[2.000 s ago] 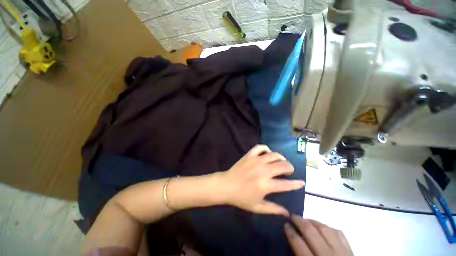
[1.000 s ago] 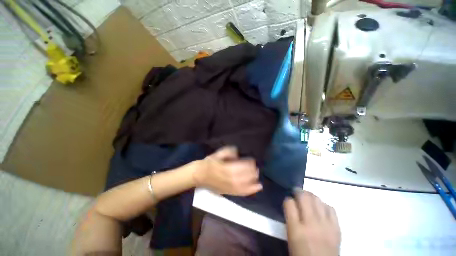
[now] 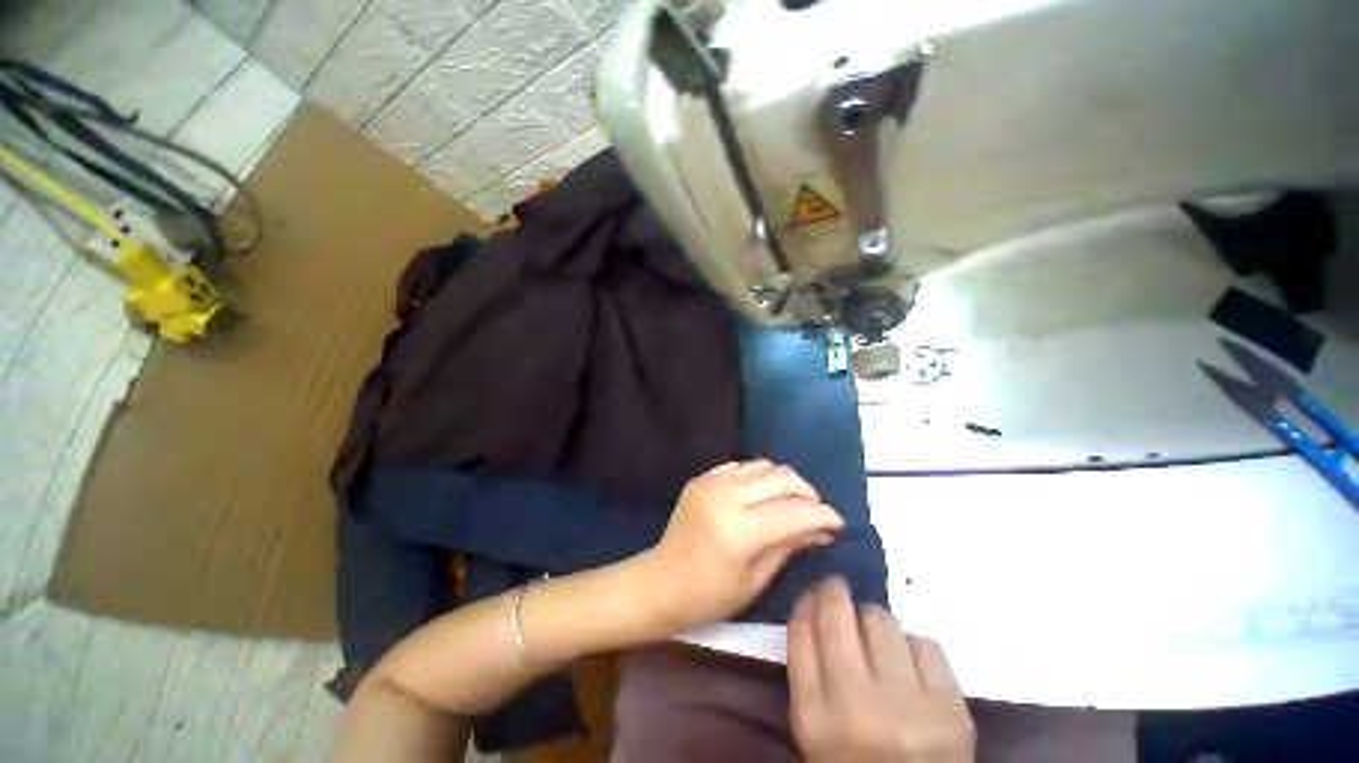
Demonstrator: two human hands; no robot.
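The dark brown garment lies bunched to the left of the machine head, partly over the table's left side. Its navy band runs straight from under the needle area toward me. The presser foot stands at the band's right edge, with a green-lit spot. My left hand pinches the navy cloth near its front end. My right hand is just in front and to the right, with its fingertips on the same cloth end. Both sets of fingertips are partly hidden by cloth and hands.
The cream machine head fills the upper right. Blue-handled snips and small dark cloth pieces lie at the right. The white table edge is in front. A brown cardboard panel and a yellow plug are at the left.
The view has shifted. My left hand has moved from the middle of the garment to the band's near end, beside my right hand. The navy band now lies straighter toward me.
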